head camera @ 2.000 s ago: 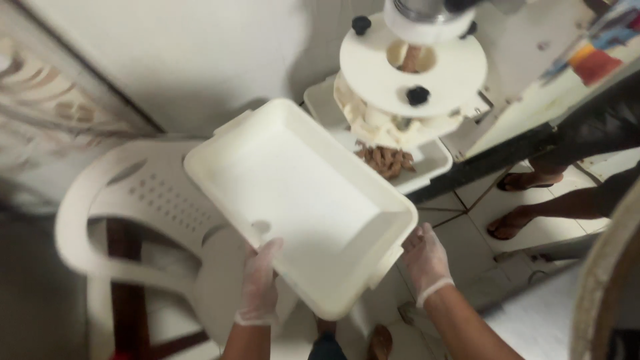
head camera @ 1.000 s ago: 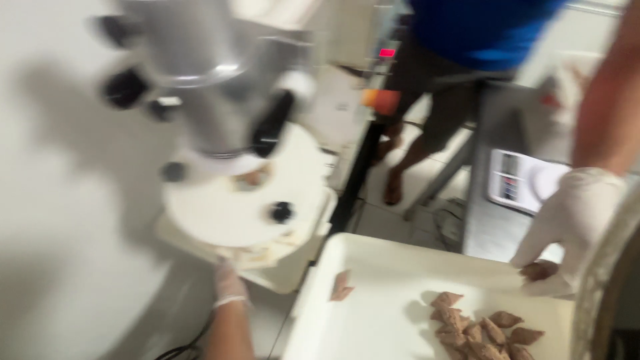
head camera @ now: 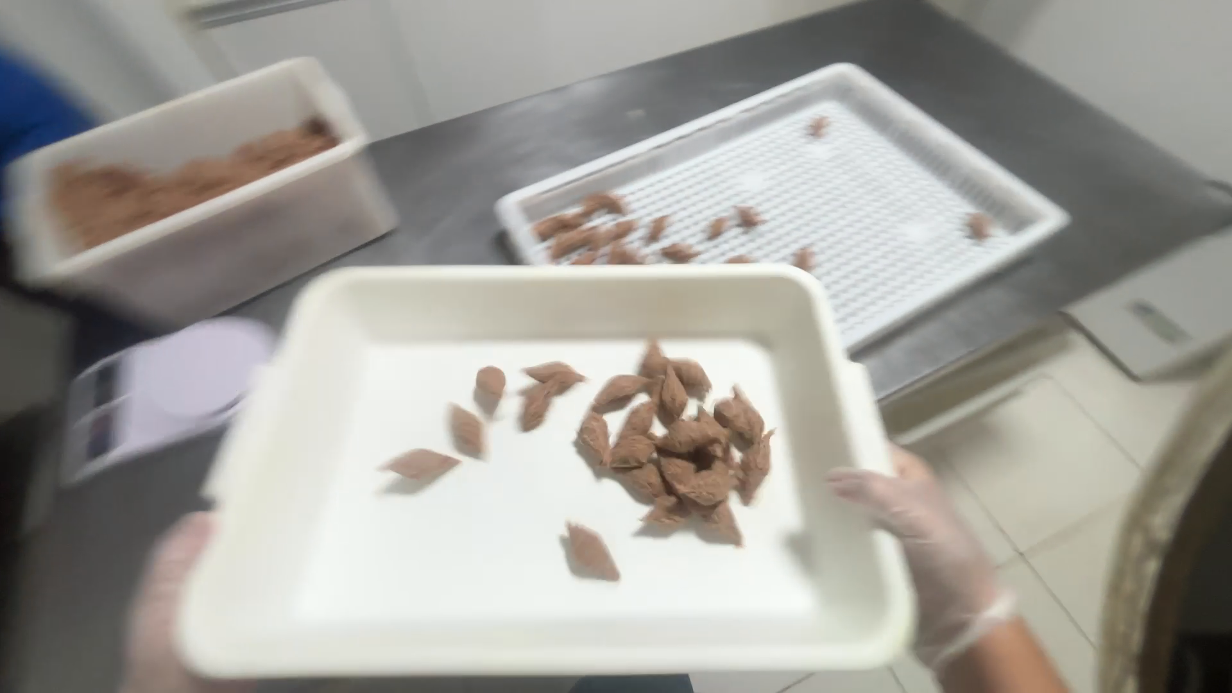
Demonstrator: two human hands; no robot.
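Note:
A white plastic tray (head camera: 558, 662) fills the lower middle of the view, held level between my two gloved hands. My left hand (head camera: 173, 602) grips its left end, with the fingers partly hidden and blurred. On the right end, my right hand (head camera: 914, 539) has its thumb over the rim and its other fingers out of sight beneath. Several brown pointed pieces, which look like shaped dough or meat, lie in a heap (head camera: 683, 452) at the tray's right, with a few loose ones such as this piece (head camera: 592, 551) around it.
Beyond stands a dark table (head camera: 452, 164) with a perforated white tray (head camera: 924, 183) bearing more brown pieces. A deep white bin (head camera: 231, 241) of brown mass is at the left, near a kitchen scale (head camera: 183, 380). A blurred curved edge (head camera: 1145, 539) borders the right; a blue garment (head camera: 34, 106) shows at upper left.
The view has swung from the machine to the table. The tray with brown pieces, at the lower right one second ago, is now in both my hands. My left hand has left the machine.

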